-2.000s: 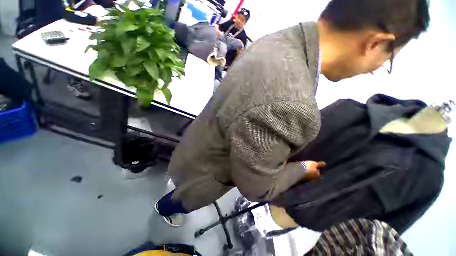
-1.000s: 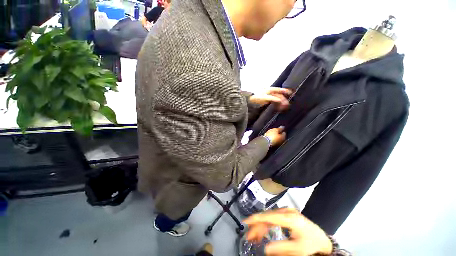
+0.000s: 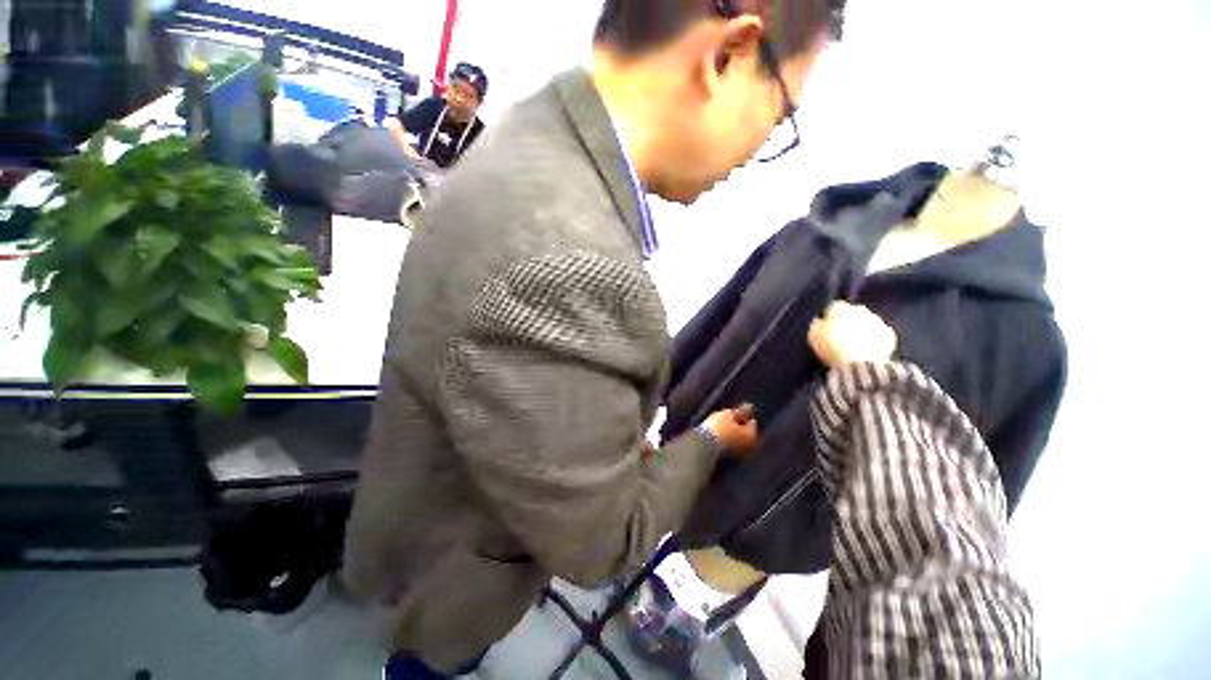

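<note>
A dark hooded jacket [image 3: 976, 326] hangs on a beige dress form [image 3: 959, 219] with a metal neck cap, its front partly open. My right hand [image 3: 853, 335], in a striped sleeve, is at the upper front edge below the hood. Its fingers are bent and look closed on the cloth; the fingertips are partly hidden. My forearm covers part of the front panel and its pale slanting line. My left hand is not in view.
A person in a grey-brown blazer [image 3: 531, 345] stands close at the left, one hand at the jacket's lower front. A leafy plant [image 3: 160, 266] stands on a white table [image 3: 352, 286]. Another person [image 3: 452, 120] is behind. Clear plastic [image 3: 664, 618] lies by the black stand.
My right hand has risen from below the jacket to its upper front edge. The other person's upper hand is no longer visible there. The view has shifted since the earliest frame.
</note>
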